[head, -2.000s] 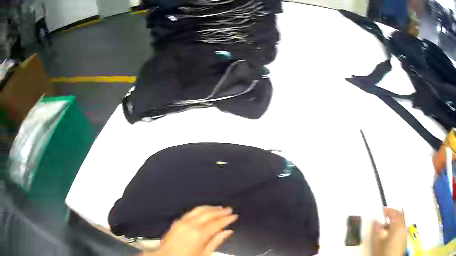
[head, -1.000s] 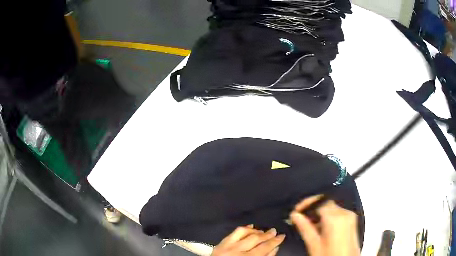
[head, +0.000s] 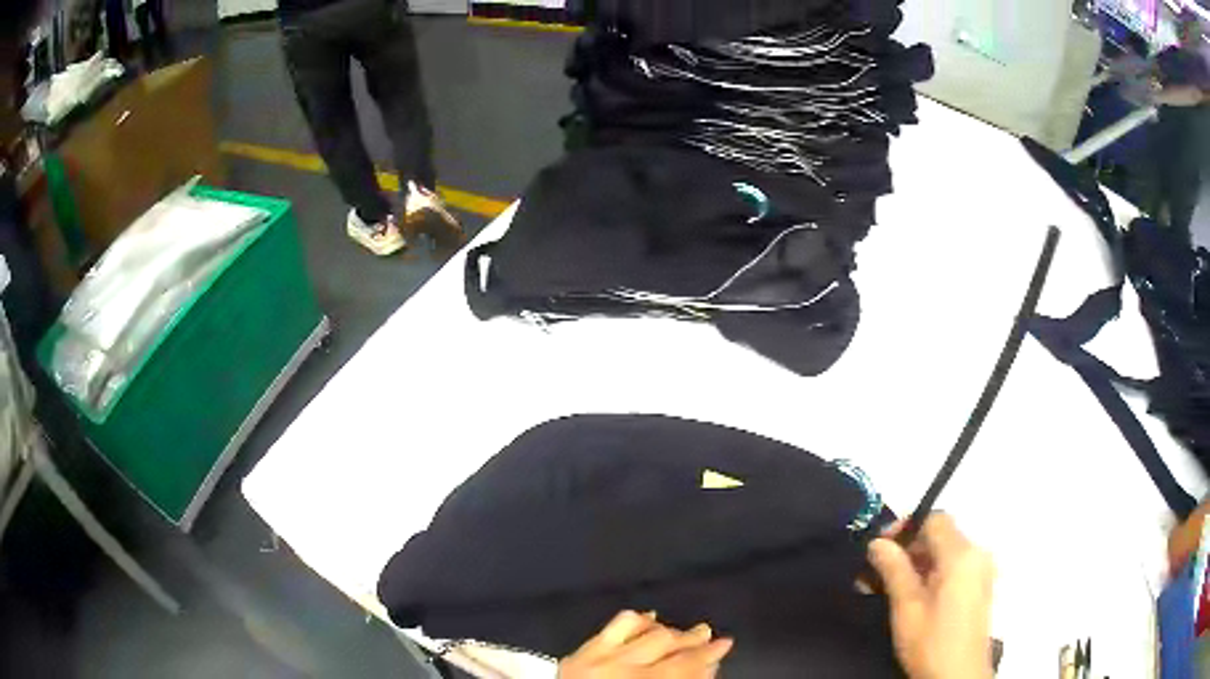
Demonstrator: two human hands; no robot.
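A black fabric bag body (head: 597, 531) lies flat on the white table in front of me. It has a small yellow arrow sticker (head: 721, 480) and a teal patch (head: 856, 493) near its right end. My left hand (head: 646, 650) rests on the bag's near part, fingers together, cut off by the bottom edge. My right hand (head: 936, 597) grips the lower end of a long thin black stick tool (head: 989, 385) at the bag's right edge. The stick points up and away to the right.
A tall pile of black bags with silvery zips (head: 664, 265) stands at the back. Black straps (head: 1128, 411) lie at the right. A green bin (head: 219, 385) and a walking person's legs (head: 365, 120) are on the floor at left. Small tools (head: 1077, 659) lie at the bottom right.
The right hand has come from over the bag to its right edge, and the stick points more steeply upward. The left hand stays on the bag. The dark figure at left has moved away, uncovering the bin.
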